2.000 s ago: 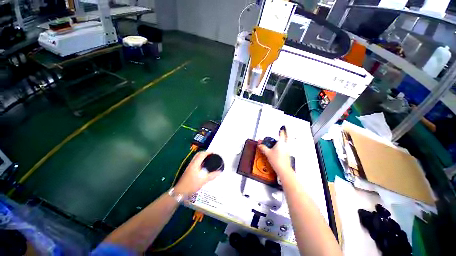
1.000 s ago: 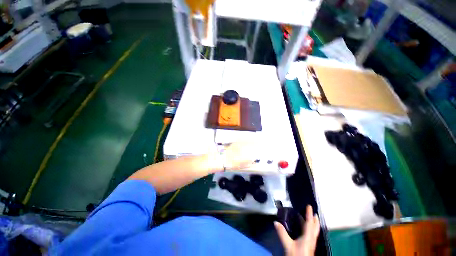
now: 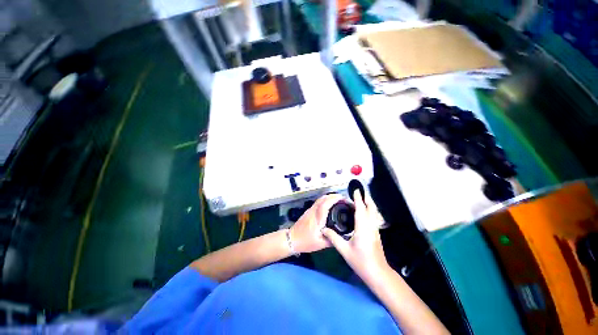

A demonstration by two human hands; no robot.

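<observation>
My left hand (image 3: 313,226) and my right hand (image 3: 362,241) are together in front of the robot's front edge. Both grip a black round housing (image 3: 341,218) with its open, cup-like side facing up. A second small black round part (image 3: 356,190) is at the fingertips of my right hand. On the white robot bed (image 3: 308,124), an orange fixture (image 3: 265,93) on a dark brown plate bears one black round part (image 3: 261,75) at its far end. Black parts under the front edge are mostly hidden by my left hand.
Black parts (image 3: 459,134) lie heaped on a white sheet at the right, with tan cardboard (image 3: 429,51) behind. The orange press base (image 3: 557,252) is at the lower right. Dark knobs and a red button (image 3: 356,170) line the robot's front.
My left hand has come off the robot front and my right hand has moved in from the right; they now meet at the black housing. The view has shifted, so the fixture appears farther up.
</observation>
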